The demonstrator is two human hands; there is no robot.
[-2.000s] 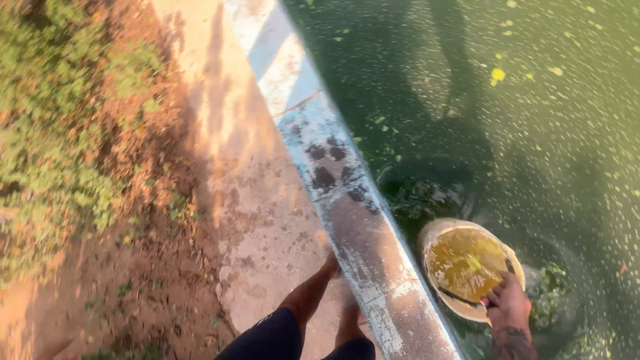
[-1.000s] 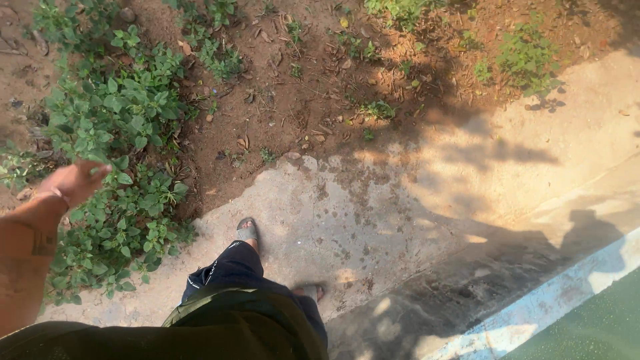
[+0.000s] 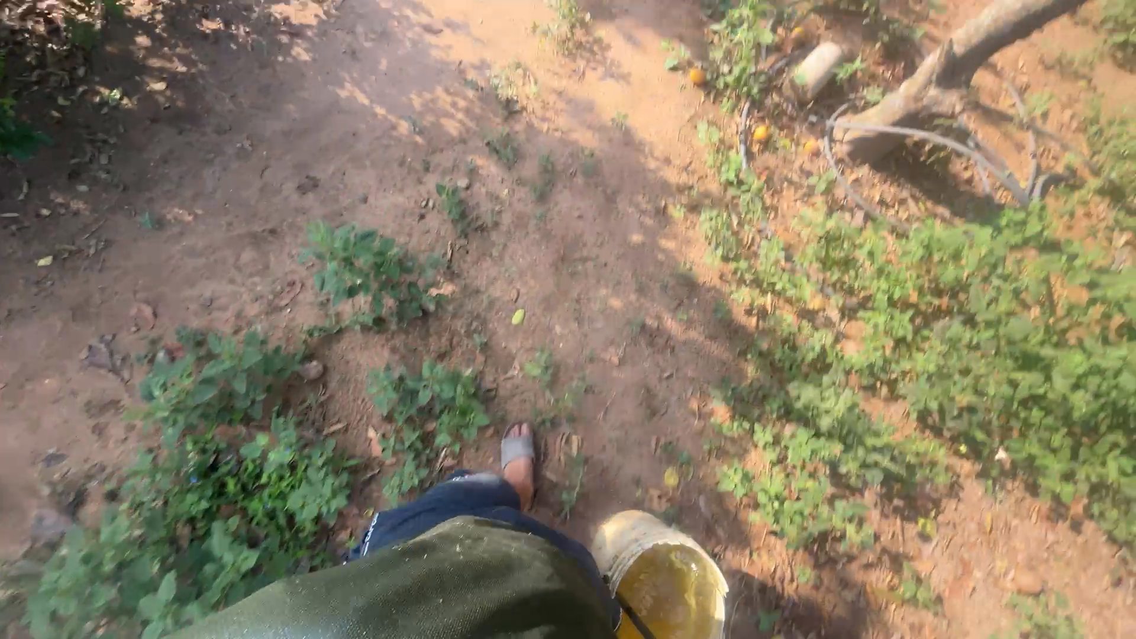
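Note:
A pale plastic bucket (image 3: 661,555) hangs or stands beside my right leg at the bottom of the head view, with yellowish liquid in it. Its dark handle runs down out of the frame. Neither my left hand nor my right hand shows, so what holds the bucket is hidden. One foot in a grey sandal (image 3: 516,448) is on the bare soil, just ahead of my dark blue shorts (image 3: 444,508) and olive green shirt (image 3: 444,581).
Leafy weeds (image 3: 235,479) grow at the left, and a wider patch of low plants (image 3: 1003,355) spreads at the right. A tree trunk (image 3: 914,98) with a grey hose (image 3: 941,138) around its base stands at the upper right. Several orange fruits (image 3: 698,76) lie near it.
The view has turned from the green water and concrete edge to a soil path. My right hand, at the bucket in the water two seconds ago, and my left hand, out over weeds one second ago, are out of view.

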